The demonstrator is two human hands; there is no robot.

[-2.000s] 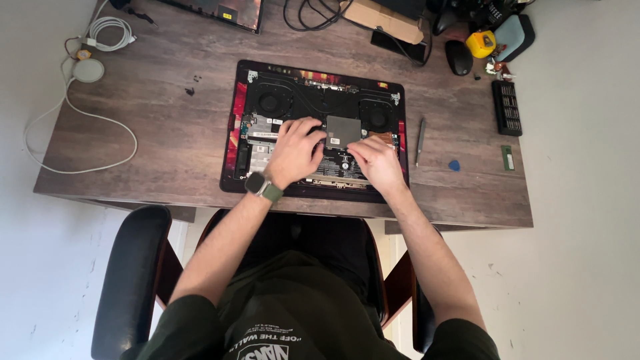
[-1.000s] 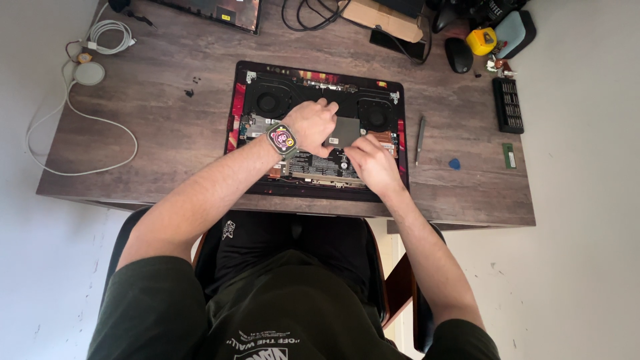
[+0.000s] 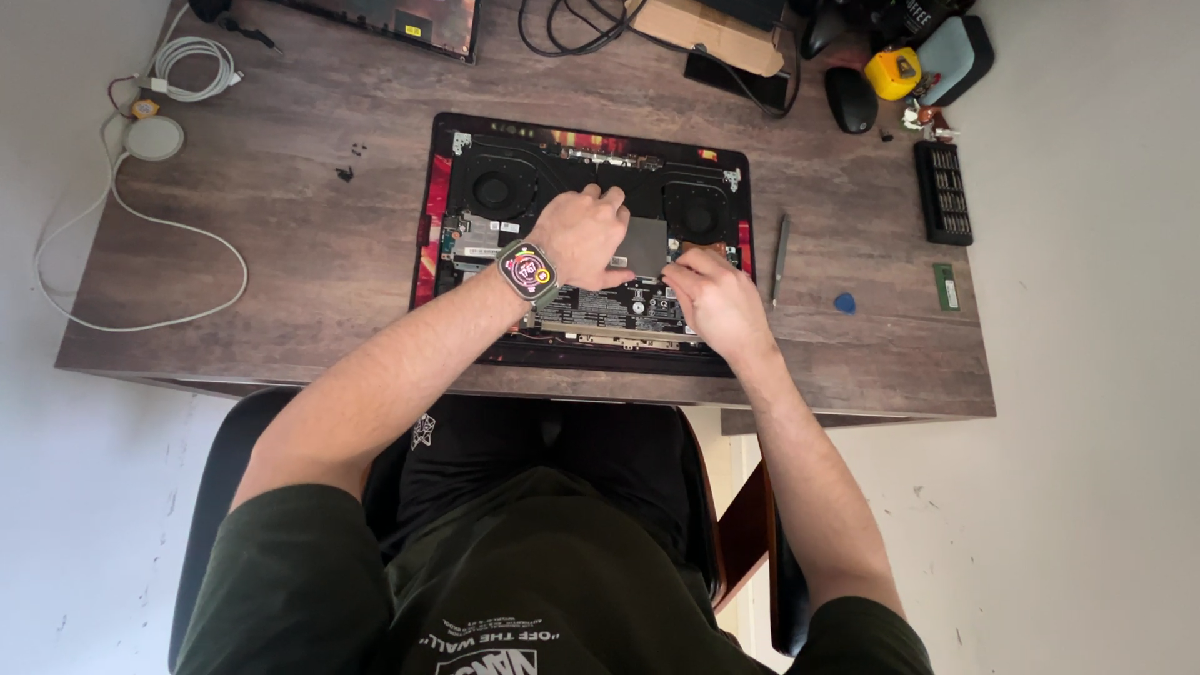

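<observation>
An opened laptop chassis (image 3: 614,314) with its inner parts bare lies on a dark, colourful mat (image 3: 439,187) at the desk's front edge. Two round fans (image 3: 493,190) sit near its far corners. My left hand (image 3: 583,239), a watch on its wrist, rests over the chassis's middle, at the left side of a flat grey metal cover (image 3: 647,246). Its thumb is near the cover's front edge. My right hand (image 3: 714,295) has thumb and forefinger brought together by that cover's front right corner; whether something small is between them is hidden.
Right of the mat lie a slim grey tool (image 3: 780,261), a blue pick (image 3: 845,303), a green memory module (image 3: 947,287) and a bit case (image 3: 942,192). Small dark screws or bits (image 3: 345,173) lie left. A white cable (image 3: 192,70), a laptop cover (image 3: 412,23) and a mouse (image 3: 851,98) stand farther back.
My left hand has moved up and turned over the middle of the chassis, its forearm now slanting more from the left. My right hand has stayed near the grey cover's corner.
</observation>
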